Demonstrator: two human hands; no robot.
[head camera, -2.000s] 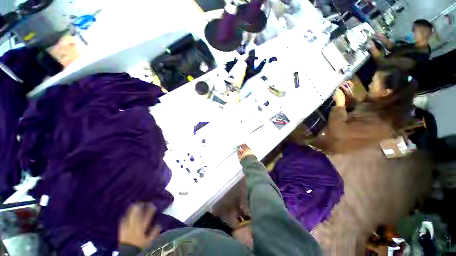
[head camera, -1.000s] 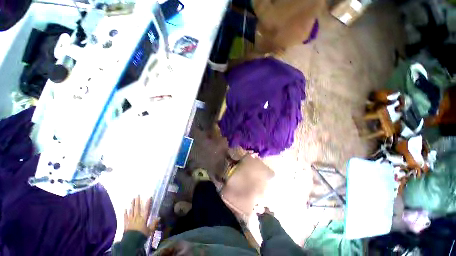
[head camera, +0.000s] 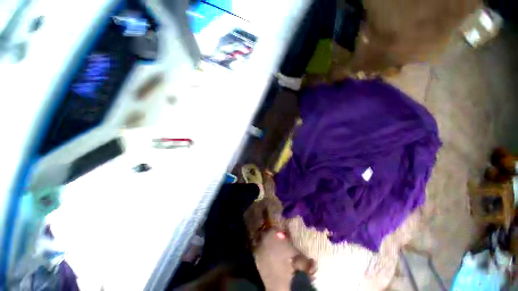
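A heap of purple cloth (head camera: 358, 136) with a small white label (head camera: 367, 174) lies to the right of the white machine table (head camera: 170, 210), on a support mostly hidden under it. My right hand (head camera: 304, 264) is small and blurred at the bottom centre, at the right edge of a pinkish-brown stool seat (head camera: 275, 258). Its fingers cannot be made out. My left hand is not visible; a brown blur at the bottom edge cannot be identified.
The sewing machine's white head with its dark display (head camera: 91, 77) fills the upper left. Red-and-silver snips (head camera: 172, 142) and a small dark piece (head camera: 142, 167) lie on the table. A wooden stool (head camera: 491, 202) stands at far right, near a pale blue thing (head camera: 480, 273).
The view has moved closer to the table and purple heap, which appear larger. My left hand, on the table's front edge before, has left the picture. My right hand remains low by the stool.
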